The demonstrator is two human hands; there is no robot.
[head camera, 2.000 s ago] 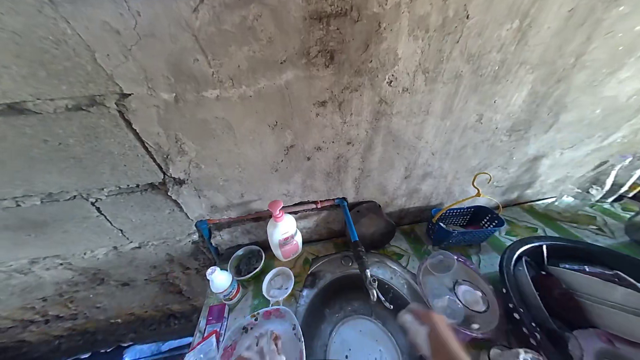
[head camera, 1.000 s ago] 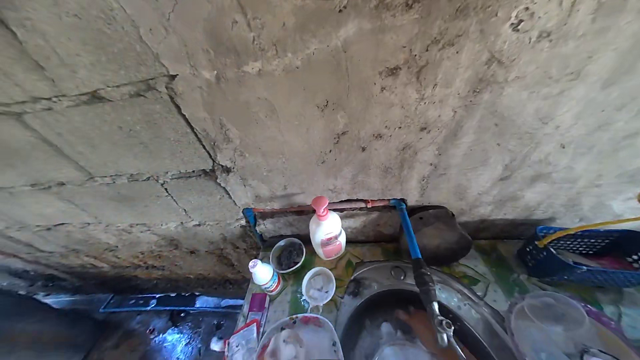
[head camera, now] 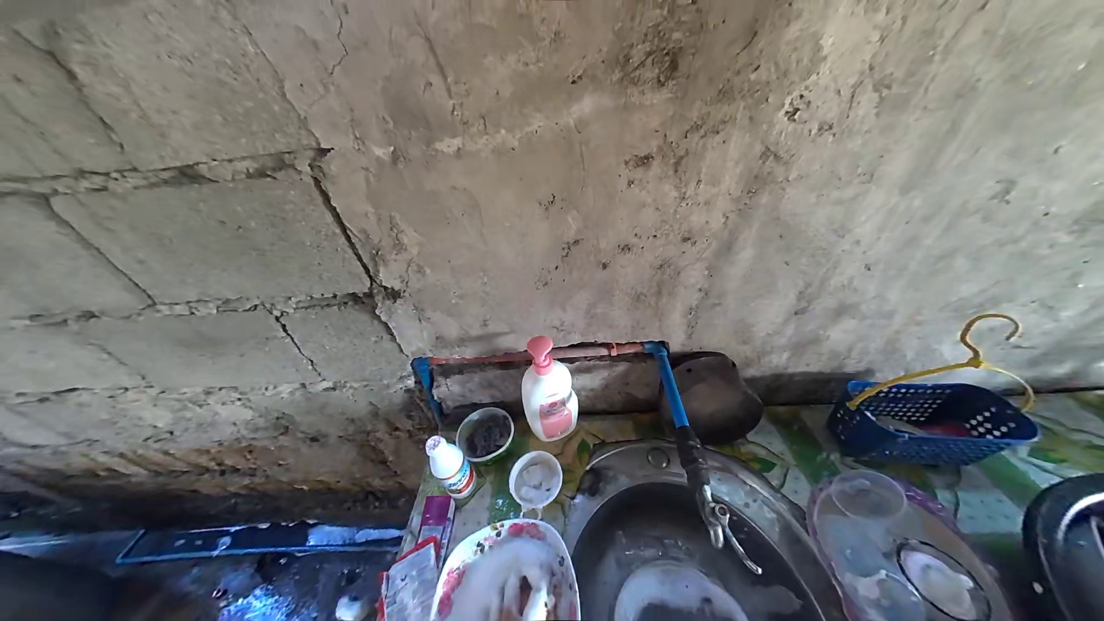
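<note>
Sudsy fingers, which look like those of my left hand [head camera: 528, 597], rest in the foam inside a floral white dish [head camera: 454, 565] at the bottom edge. How they are closed is hidden by foam and the frame edge. No separate right hand can be made out. Just right of the dish is a round metal sink [head camera: 617, 461], with a pale round dish [head camera: 673, 591] in its basin and a metal faucet [head camera: 716, 513] over it. Behind the floral dish stand a small white cup [head camera: 536, 480], a bowl of dark matter [head camera: 486, 434] and a pink-topped pump bottle [head camera: 549, 401].
A white bottle [head camera: 450, 466] and a purple packet [head camera: 436, 517] stand at the counter's left edge. Clear plastic containers [head camera: 871, 535] lie right of the sink. Behind them is a blue basket [head camera: 931, 427] with a yellow hanger [head camera: 975, 358]. A black basin [head camera: 1048, 526] borders the right.
The hand that was over the sink basin one second ago is no longer there. Fingers now show in the foam of the floral dish. The view has shifted.
</note>
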